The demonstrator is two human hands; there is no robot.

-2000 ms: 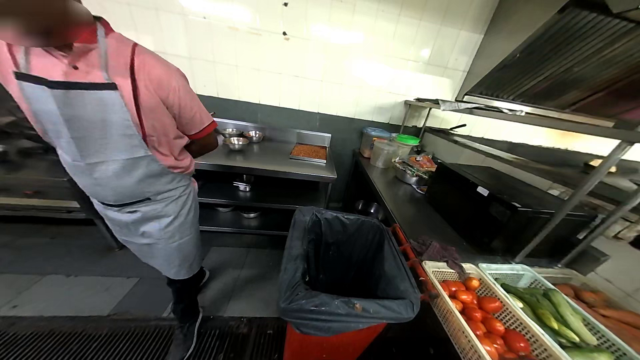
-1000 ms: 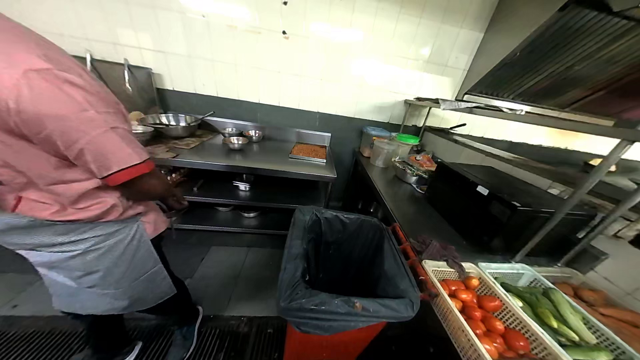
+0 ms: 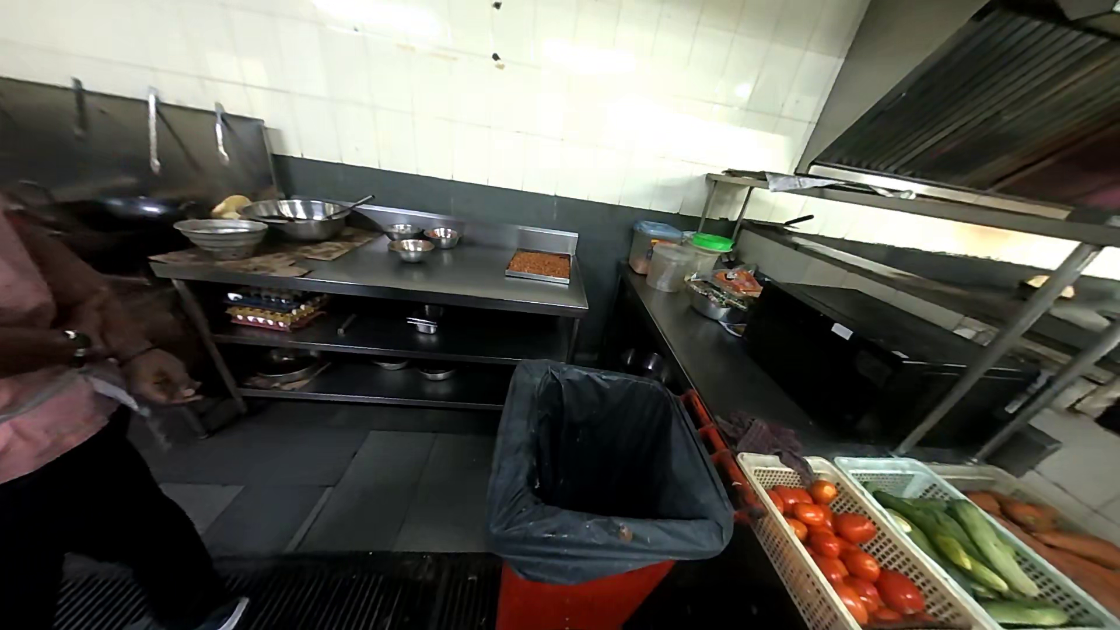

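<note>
Neither my left hand nor my right hand shows in the view. Nearest the camera stands a red bin [image 3: 582, 599] lined with a black plastic bag [image 3: 612, 534]. To its right, a white plastic basket [image 3: 774, 547] holds tomatoes [image 3: 853, 528], a pale green basket [image 3: 862, 468] holds cucumbers [image 3: 984, 542], and another basket holds carrots [image 3: 1081, 547]. A dark cloth [image 3: 770, 442] lies at the back of the tomato basket. At the far left is a co-worker in a pink shirt [image 3: 31, 429], partly cut off by the frame edge, hands blurred.
A steel table [image 3: 472, 284] by the wall bears metal bowls [image 3: 302, 219] and a tray of reddish-brown food [image 3: 540, 265]; egg trays [image 3: 276, 308] sit below. Lidded tubs [image 3: 669, 267] and a black appliance [image 3: 866, 350] stand on the right counter. A floor grate [image 3: 367, 591] runs along the front.
The co-worker has moved left, partly out of view, uncovering more of the steel table and its lower shelves. The grey apron seen earlier is now mostly out of sight.
</note>
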